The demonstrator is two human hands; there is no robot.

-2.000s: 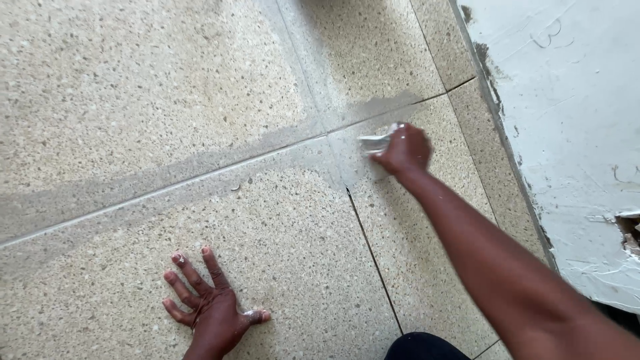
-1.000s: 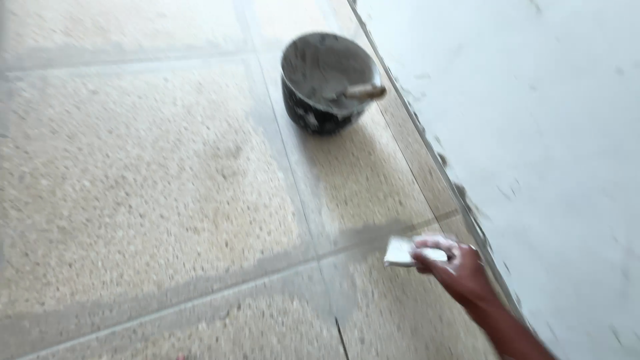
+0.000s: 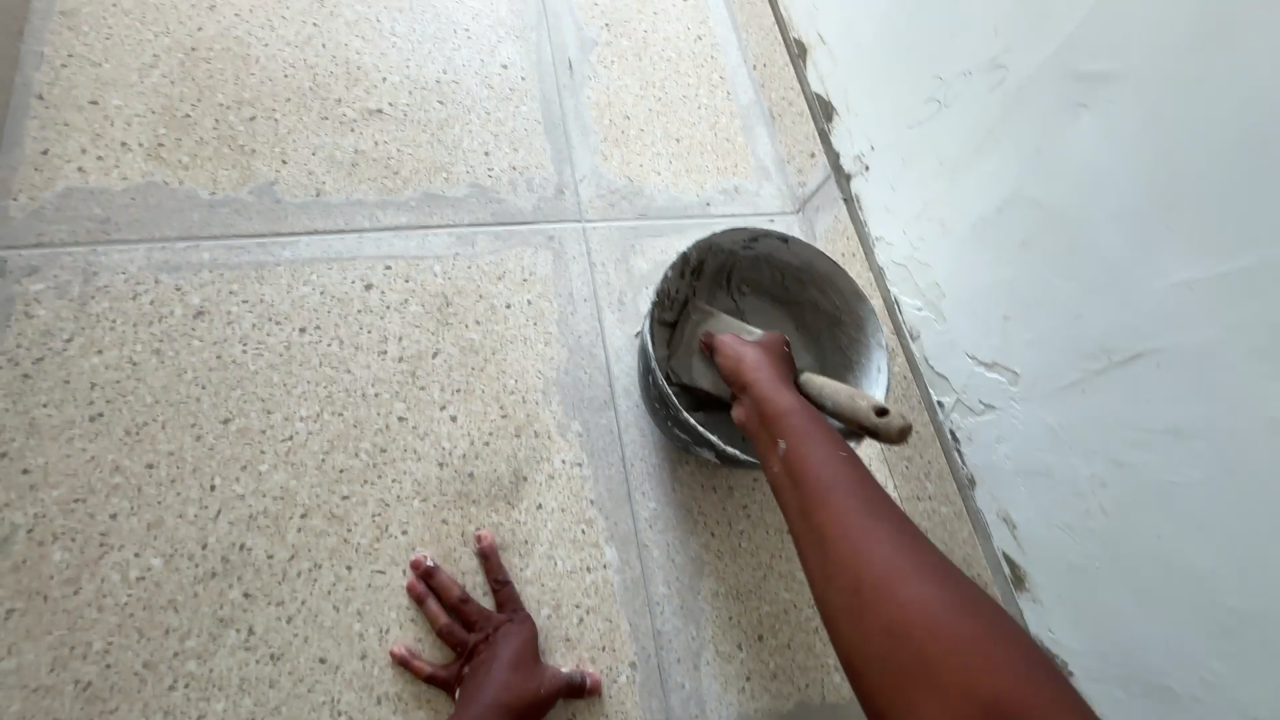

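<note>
A round dark bucket (image 3: 660, 400) with grey grout paste smeared inside stands on the speckled floor tiles. Inside it my right hand (image 3: 755, 365) grips a flat, pale scraper blade (image 3: 700, 345), whose lower part is dark with paste. A worn handle (image 3: 855, 405) of a tool sticks out over the bucket's right rim, beside my right wrist; whether it joins the blade I cannot tell. Palm down on a tile (image 3: 300, 480), with fingers spread and pale residue on the fingertips, my left hand (image 3: 495, 640) holds nothing.
Grey grout bands run along the tile joints (image 3: 585, 225), with smeared edges on the tiles. At the right a whitish plastered surface (image 3: 1120, 330) meets the tiles along a straight edge. The bucket stands close to that edge.
My right hand has moved from the tile joint into the bucket. A second ago the handle was leaning on the bucket's rim. The view has shifted towards the bucket.
</note>
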